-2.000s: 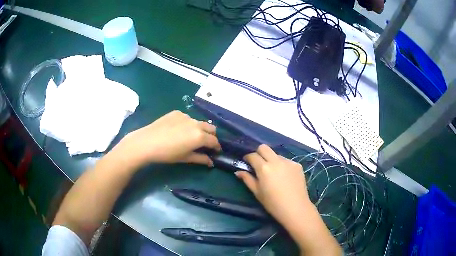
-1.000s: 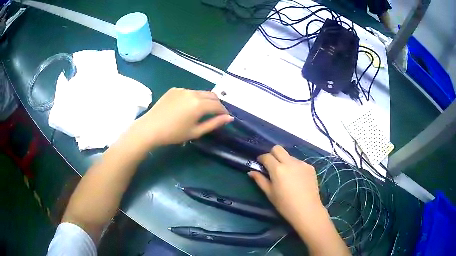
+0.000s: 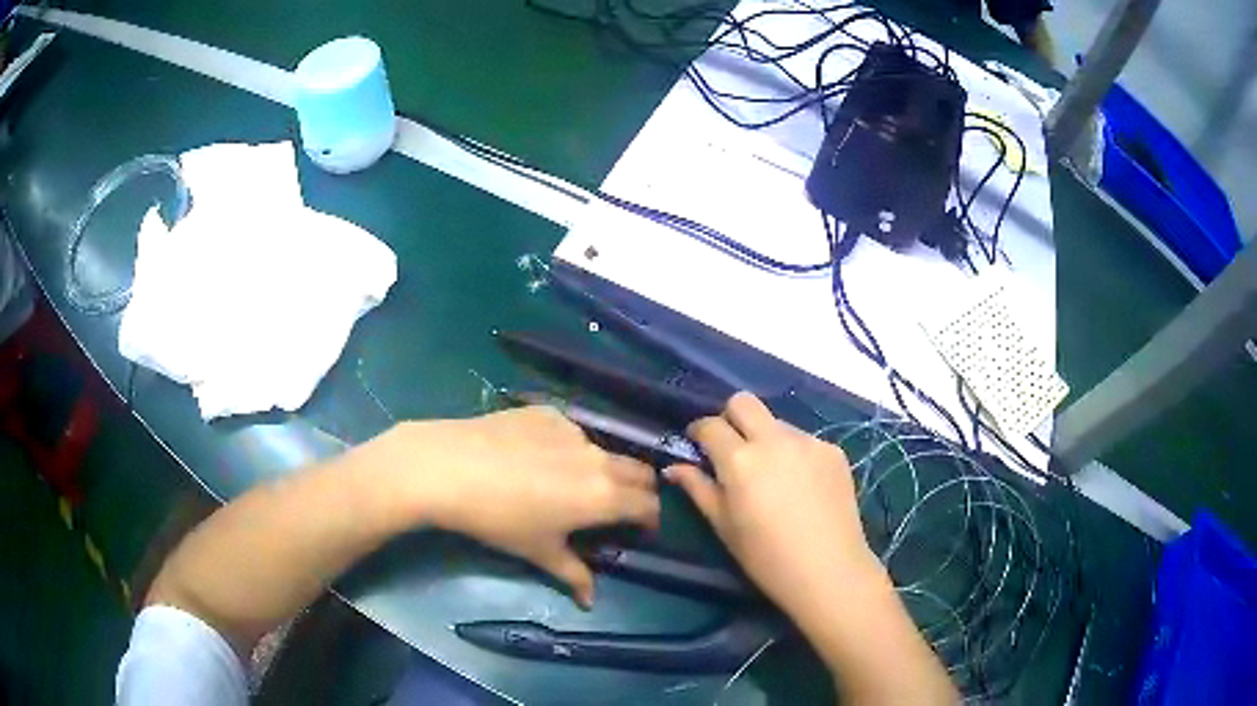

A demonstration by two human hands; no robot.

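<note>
Several slim black pens lie side by side on the dark green bench, pointed ends to the left; the nearest pen (image 3: 593, 644) lies free. My right hand (image 3: 772, 497) has its thumb and fingertips closed on a middle black pen (image 3: 627, 432). My left hand (image 3: 531, 483) is over the front part of the pens, fingers apart, and covers the tip of the pen (image 3: 676, 570) below; whether it touches one is hard to tell. Tangled clear filament (image 3: 965, 531) lies right of my right hand. Tiny clear scraps (image 3: 531, 268) lie beyond the pen tips.
A white cloth (image 3: 255, 297), a clear coil (image 3: 86, 248) and a pale blue cylinder (image 3: 345, 108) are at left. A black box (image 3: 889, 149) with cords and a dotted card (image 3: 995, 356) are on the white board (image 3: 689, 179). A grey post (image 3: 1172, 361) and blue bin (image 3: 1206, 621) are at right.
My left hand has moved from the farther pens' tips toward me, uncovering those tips and covering the front of a nearer pen. My right hand stays on the middle pen.
</note>
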